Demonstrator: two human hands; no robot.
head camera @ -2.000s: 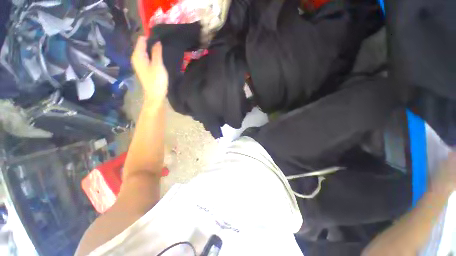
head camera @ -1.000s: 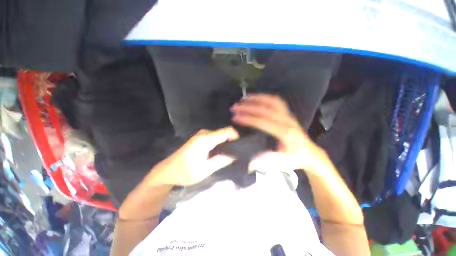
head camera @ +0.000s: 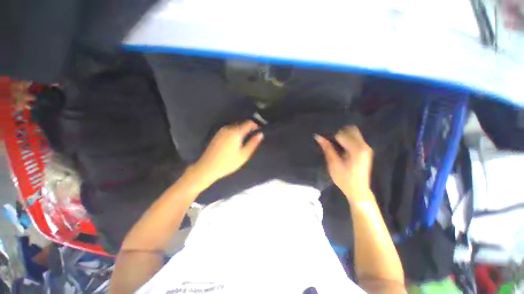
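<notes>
A black garment piece lies spread across my lap below the table edge. My left hand pinches its upper left part between thumb and fingers. My right hand grips its right part, with the thumb pointing inward. A small pale strip shows just above my left fingertips. More black cloth hangs from the table's left side, beside my left arm.
The white table with a blue edge is above my lap. A red slatted basket with clear plastic stands at the left. A blue basket stands at the right beside black cloth. Scraps cover the floor at the lower left.
The view has turned from the floor at the left to my lap. My hands, close together a second ago, are now apart, with the black cloth spread between them.
</notes>
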